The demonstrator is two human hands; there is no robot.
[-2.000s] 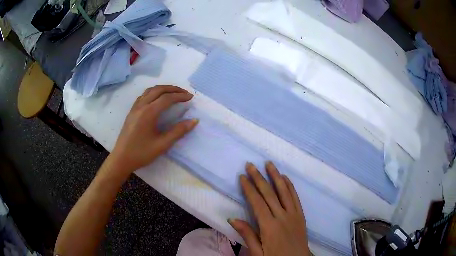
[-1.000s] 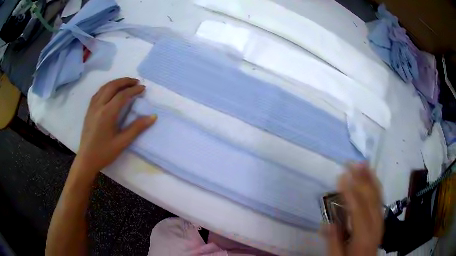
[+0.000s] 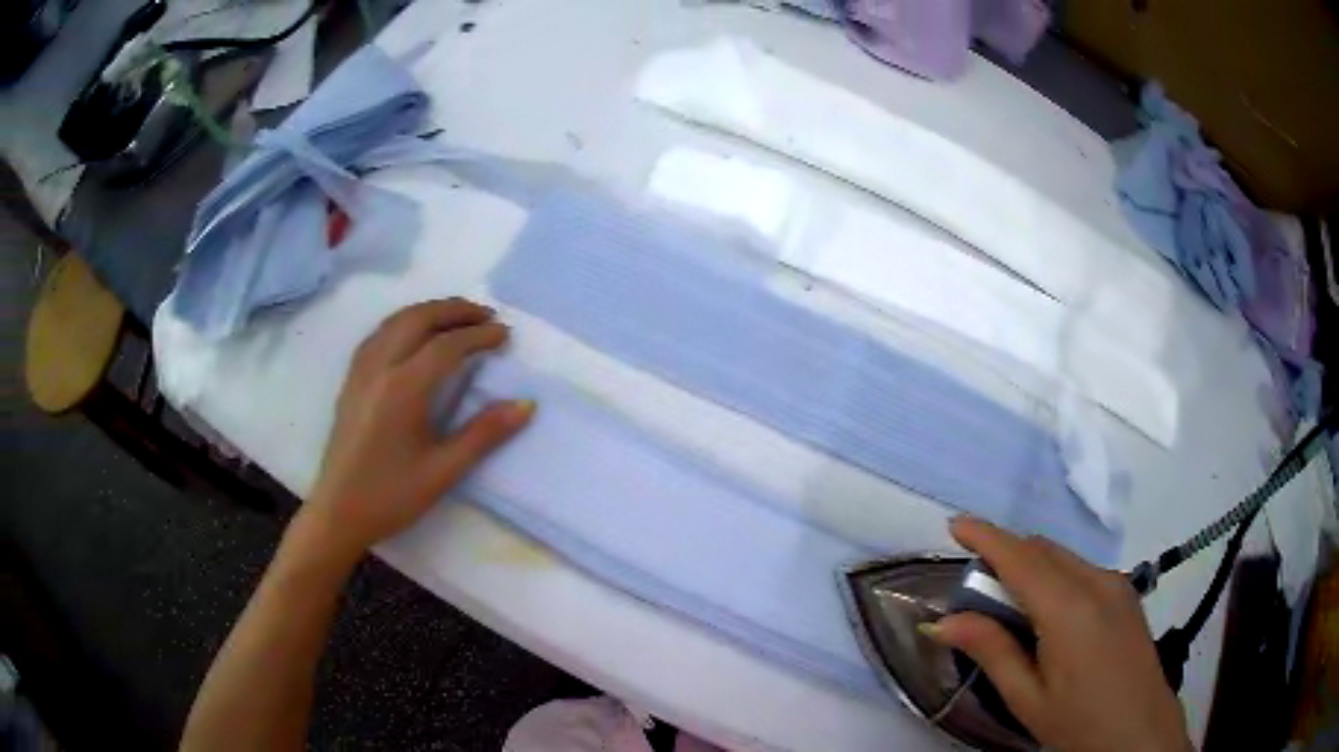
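Note:
My right hand [image 3: 1072,632] grips the handle of the steam iron [image 3: 918,624]. The iron's pointed silver soleplate lies on the right end of the near light-blue stack [image 3: 676,507], which looks pale, with a sheer white strip on it. My left hand [image 3: 419,419] rests on the left end of that stack, fingers bent and thumb apart; whether it pinches anything is hidden. The far light-blue stack [image 3: 793,367] lies parallel behind it, with a small white crumpled piece [image 3: 1084,458] at its right end.
Two white interlining stacks [image 3: 940,184] lie beyond the blue ones. A tied blue bundle [image 3: 279,221] sits at the left edge. Blue and lilac bundles [image 3: 1212,221] lie at the far right. The iron's hose [image 3: 1241,514] and black cord run right, past a dark pad [image 3: 1251,646].
My right hand moved from the near stack to the iron, took its handle and brought it left onto the stack's right end. My left hand stays at the left end. The view shifted.

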